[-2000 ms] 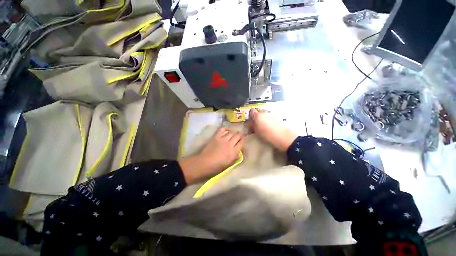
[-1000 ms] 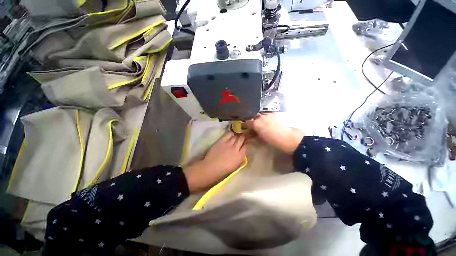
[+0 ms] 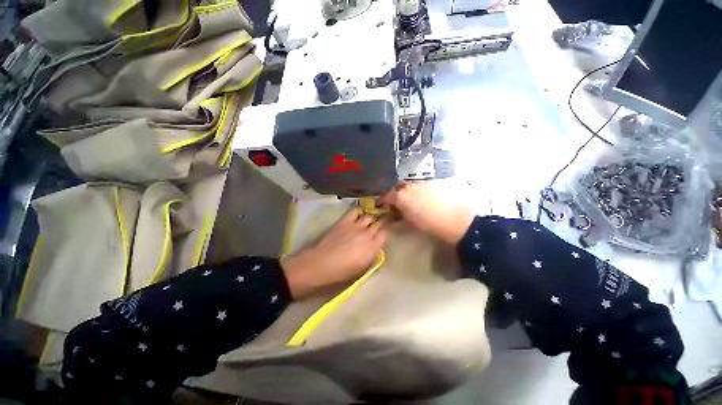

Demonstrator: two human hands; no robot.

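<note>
A limp beige bag body (image 3: 412, 324) with a yellow bound seam (image 3: 336, 300) lies in front of the sewing machine (image 3: 336, 150). My left hand (image 3: 339, 251) lies on it with bent fingers, pressing or pinching the fabric just below the machine head. My right hand (image 3: 423, 210) grips the fabric edge right beside it, its fingertips near the small yellow clamp area (image 3: 370, 207) under the head. The fingertips of both hands nearly meet. The needle area is hidden by the grey head cover.
Stacked beige bag bodies (image 3: 83, 237) with yellow edges are heaped at the left. A clear plastic bag of metal pieces (image 3: 637, 194) lies at the right, with loose rings beside it. A dark screen (image 3: 669, 59) and a cable are at the upper right.
Since two seconds ago, my right fingertips have moved in towards the left ones and the yellow area under the head is more covered. The whole view has also shifted slightly.
</note>
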